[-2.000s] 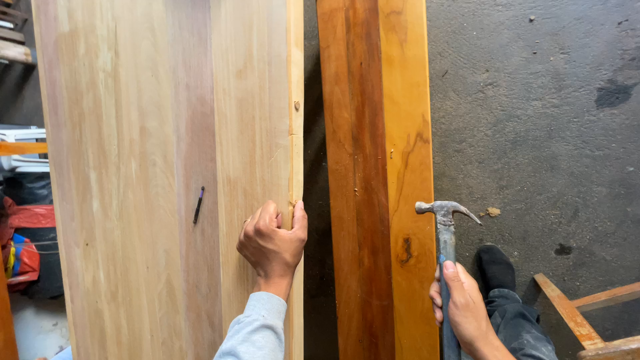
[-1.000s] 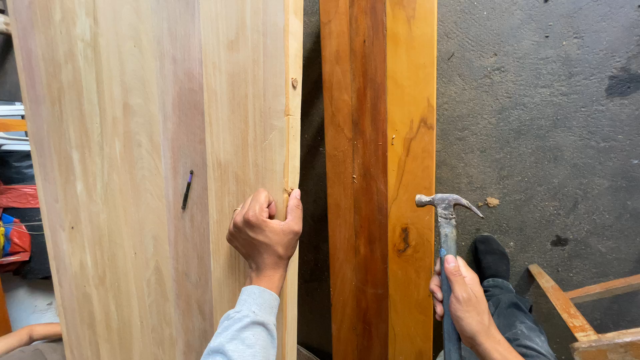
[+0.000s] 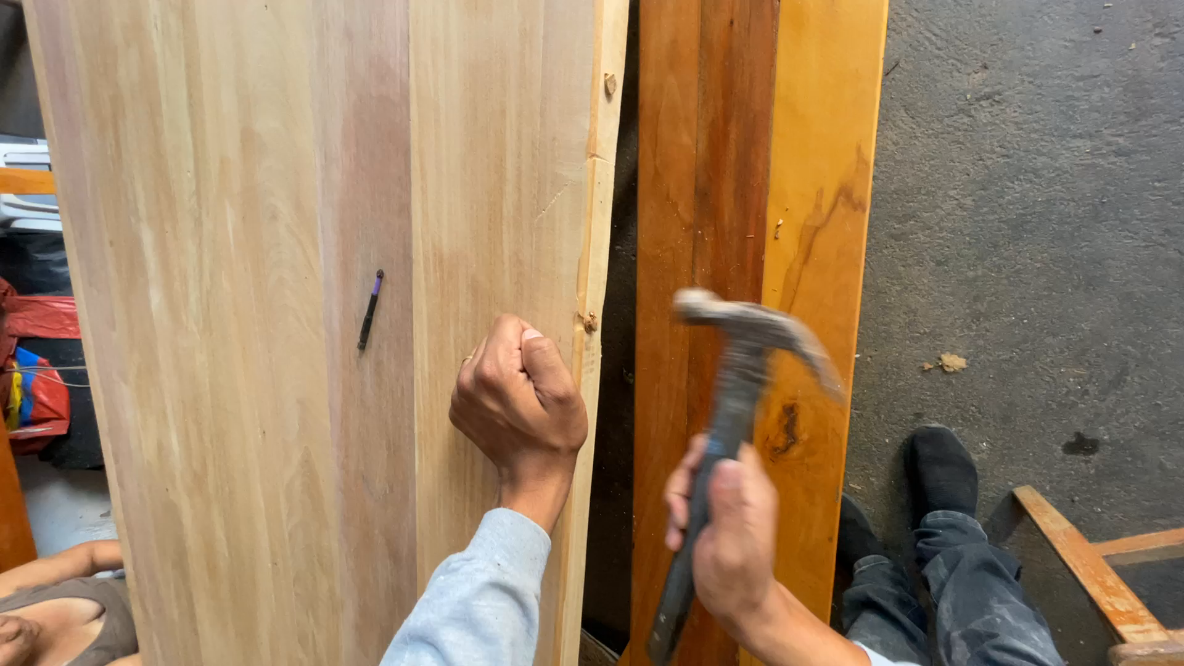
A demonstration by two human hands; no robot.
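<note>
My right hand [image 3: 731,527] grips the dark handle of a claw hammer [image 3: 740,370], whose blurred head is over the varnished wooden board [image 3: 814,277]. On the pale wooden panel [image 3: 222,277] rests my left hand [image 3: 523,398], closed in a fist near the panel's right edge; whether its fingers hold anything is hidden. Just above and right of that fist, a splintered wood bit [image 3: 589,322] sits in the edge strip. Farther up the same strip is a small wooden plug or chip [image 3: 610,84]. A short black and purple pencil or marker [image 3: 371,310] lies on the panel.
A dark gap separates panel and board. At lower right, a wooden frame [image 3: 1091,564] and a person's legs [image 3: 980,592] are on the concrete floor [image 3: 1017,231]. Another person's arm [image 3: 65,564] shows at lower left, below a red plastic bag [image 3: 42,319].
The hammer has moved left, from the outer edge of the varnished board to over it. My left hand has drawn back from the edge strip, and the wood bit there shows more fully.
</note>
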